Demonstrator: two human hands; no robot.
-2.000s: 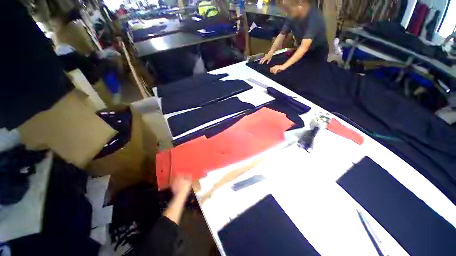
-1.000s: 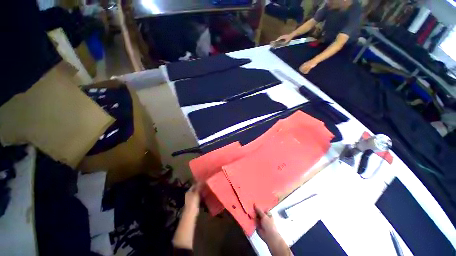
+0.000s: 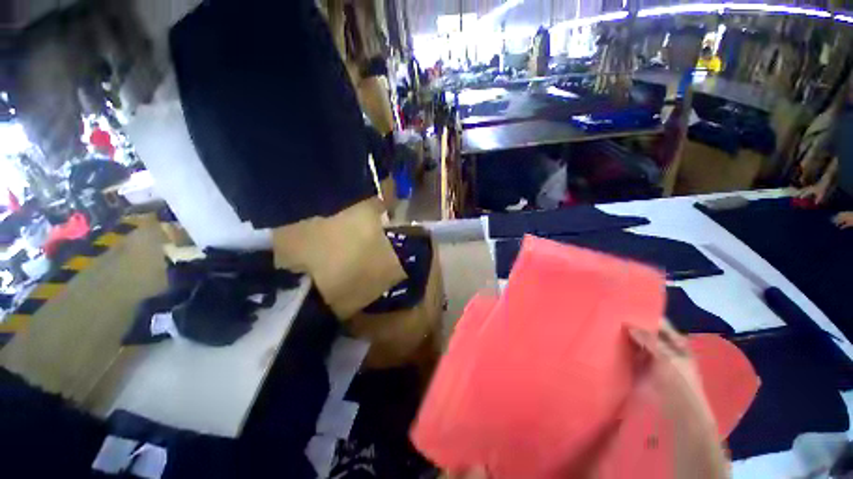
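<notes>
Several red card patterns (image 3: 552, 346) are held up together in front of me, raised off the table and overlapping, one with a rounded end at the right. My right hand (image 3: 669, 365) grips them at their right side, fingers over the face of the card. My left hand is almost wholly hidden behind the cards; only a small skin-toned patch shows at the bottom edge, so its grip cannot be seen. Dark cut panels (image 3: 608, 254) lie flat on the white table (image 3: 673, 213) behind the cards, partly covered by them.
A cardboard box (image 3: 397, 332) with dark cloth stands left of the table. Brown card (image 3: 341, 257) and a large dark piece (image 3: 271, 112) hang at left. A pale board (image 3: 201, 384) holds dark scraps (image 3: 220, 299). Another person's hand (image 3: 818, 192) is at the far right.
The red cards have been lifted off the table and raised towards me, with my right hand on them. The view has swung left, and the weight bar and shears are out of view.
</notes>
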